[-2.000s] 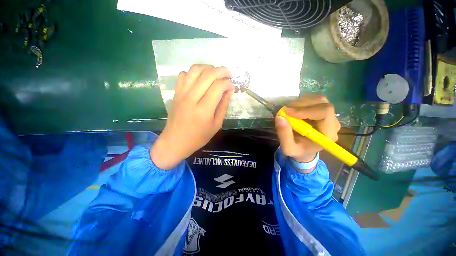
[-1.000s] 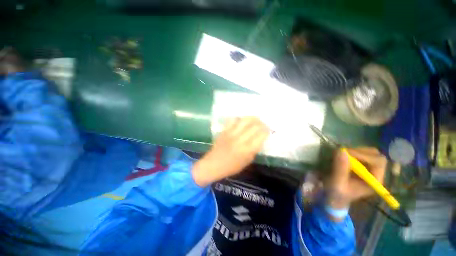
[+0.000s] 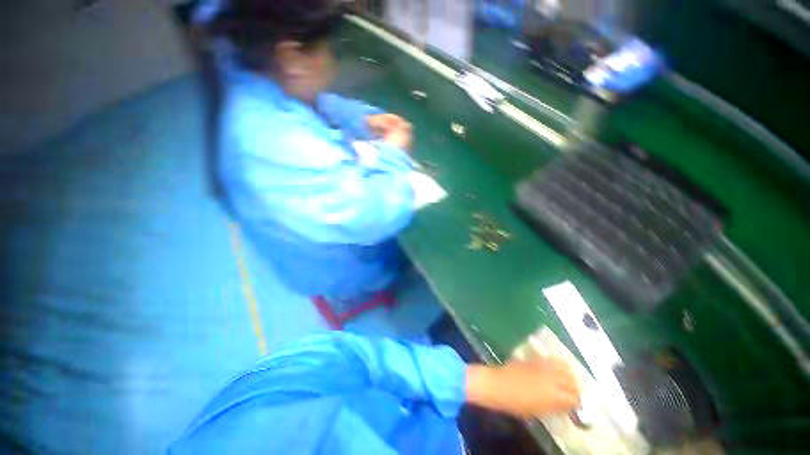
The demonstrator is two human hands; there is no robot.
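My left hand (image 3: 533, 388) is blurred, over the pale work pad (image 3: 543, 345) at the lower right. Its fingers look bunched together, but I cannot tell whether they hold anything. The white strip (image 3: 568, 307) lies just beyond the pad, with a small dark cluster (image 3: 590, 321) on it. My right hand and the soldering iron are out of the picture.
The fume extractor fan (image 3: 662, 391) stands beside the strip. A large dark blister tray (image 3: 622, 222) lies at the back right. A pile of loose small assemblies (image 3: 487, 233) lies on the green mat. A person in a blue jacket (image 3: 311, 178) sits at the bench to the left.
The view has swung left, bringing the other person and the blister tray into sight. My right hand and the yellow soldering iron have left the picture. My left hand now appears lower right.
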